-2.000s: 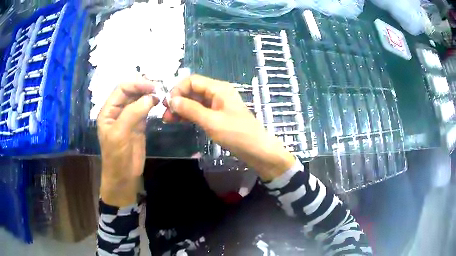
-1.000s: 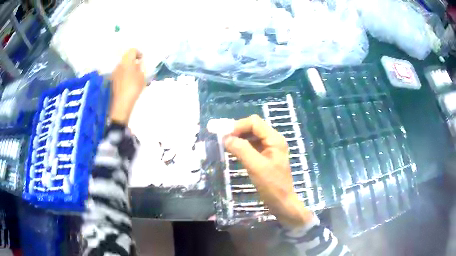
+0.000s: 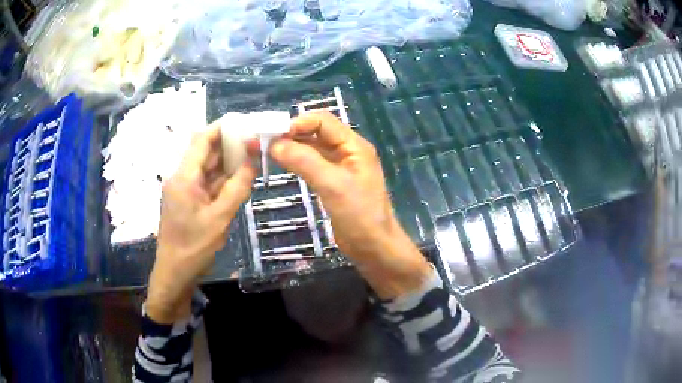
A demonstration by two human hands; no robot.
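My left hand [image 3: 196,206] holds a white housing [image 3: 235,142] upright between thumb and fingers. My right hand [image 3: 336,176] pinches a white piece with a thicker end [image 3: 268,123] and a thin stem [image 3: 264,161] that points down. The thicker end lies against or very near the top of the housing; whether they are joined cannot be told. The parts tray [image 3: 288,280] with ladder-like rows of white bars [image 3: 284,224] lies under and behind my hands.
The shallow tray of flat white pieces [image 3: 142,168] and the blue tray [image 3: 48,194] lie left. Poly bags [image 3: 299,37] lie at the back. The pocket tray [image 3: 467,135], with a white unit [image 3: 381,66] at its far edge, lies right. A square box [image 3: 531,48] lies back right.
My left hand has come back from the far bag and now holds a white housing. My right hand has brought the stemmed piece beside it. The view has shifted.
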